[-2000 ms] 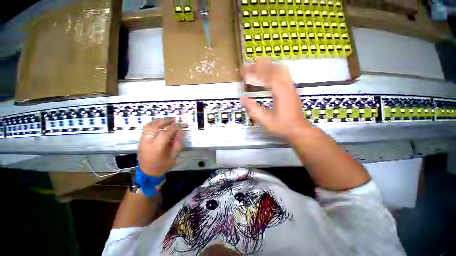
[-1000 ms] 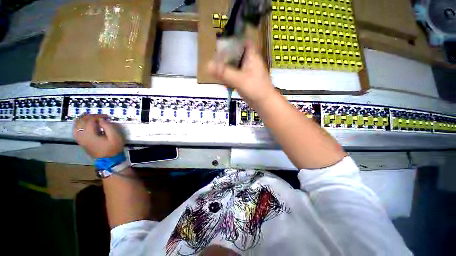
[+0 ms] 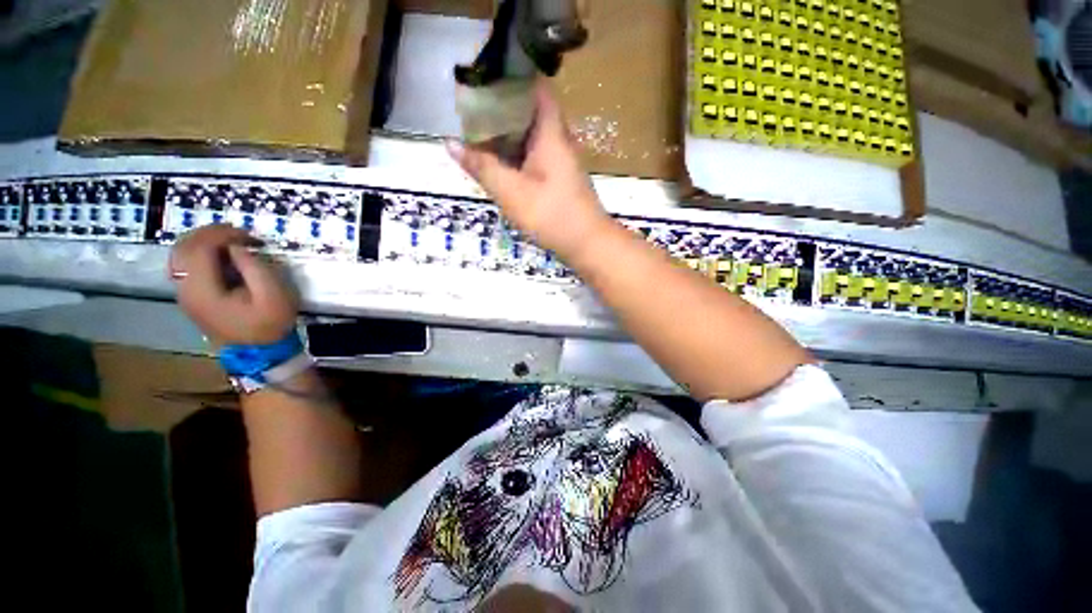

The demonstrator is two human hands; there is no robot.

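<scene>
My right hand (image 3: 539,180) grips the pale body of a hand tool with a dark top, likely a glue dispenser (image 3: 497,108). It is held over the circuit board panel (image 3: 443,234) in the middle of the conveyor rail (image 3: 479,297); its tip cannot be made out. My left hand (image 3: 236,287), with a blue wrist strap (image 3: 264,357), rests at the near edge of a panel without yellow blocks (image 3: 299,216). Its fingers are curled; whether it holds anything cannot be seen. Panels to the right (image 3: 892,285) carry yellow blocks.
Behind the rail are a closed carton (image 3: 216,78) at left, a cardboard work pad (image 3: 623,90), and a component tray (image 3: 796,186) with rows of yellow blocks. A phone-like dark rectangle (image 3: 366,339) lies below the rail. Part of a fan (image 3: 1066,48) shows far right.
Since two seconds ago, my right hand has taken hold of the tool. Over the last second, it moved left with it. My left hand moved left along the rail earlier. The view has shifted.
</scene>
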